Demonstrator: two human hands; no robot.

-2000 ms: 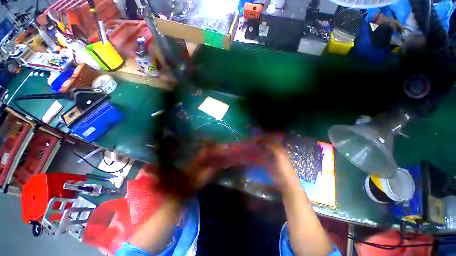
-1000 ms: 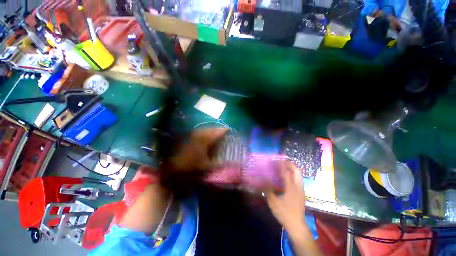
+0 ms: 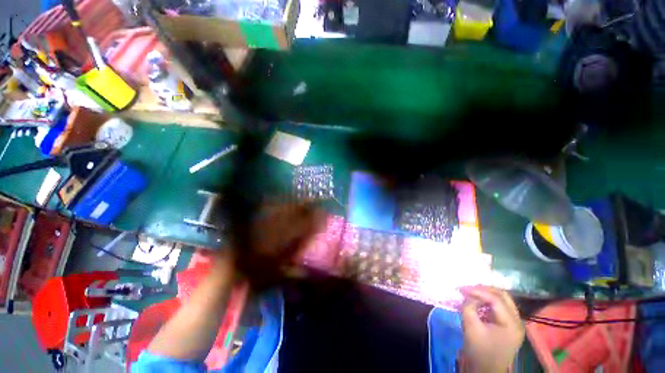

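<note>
Pink bubble wrap (image 3: 324, 246) lies spread along the bench's front edge, its right part washed out by glare. A speckled circuit board panel (image 3: 375, 256) lies on it or shows through it; I cannot tell which. My left hand (image 3: 283, 234) is at the wrap's left end, blurred and largely covered by a dark shape, so its grip is unclear. My right hand (image 3: 494, 320) pinches the wrap's right end at the front edge. Another dark speckled panel (image 3: 429, 220) lies on the coloured sheet (image 3: 372, 202). A small silver-speckled board group (image 3: 313, 181) lies left of the sheet.
A paper card (image 3: 288, 148) and a slim white stick (image 3: 213, 159) lie behind and left. A clear fume hood (image 3: 521, 191) and a white round reel (image 3: 580, 233) stand at right. A blue box (image 3: 109, 191) is at left. Dark blurred shapes cover part of the bench.
The pink wrap is now spread out wide to the right, with a speckled panel showing. My right hand has moved right and towards me. The small board group now shows on the mat.
</note>
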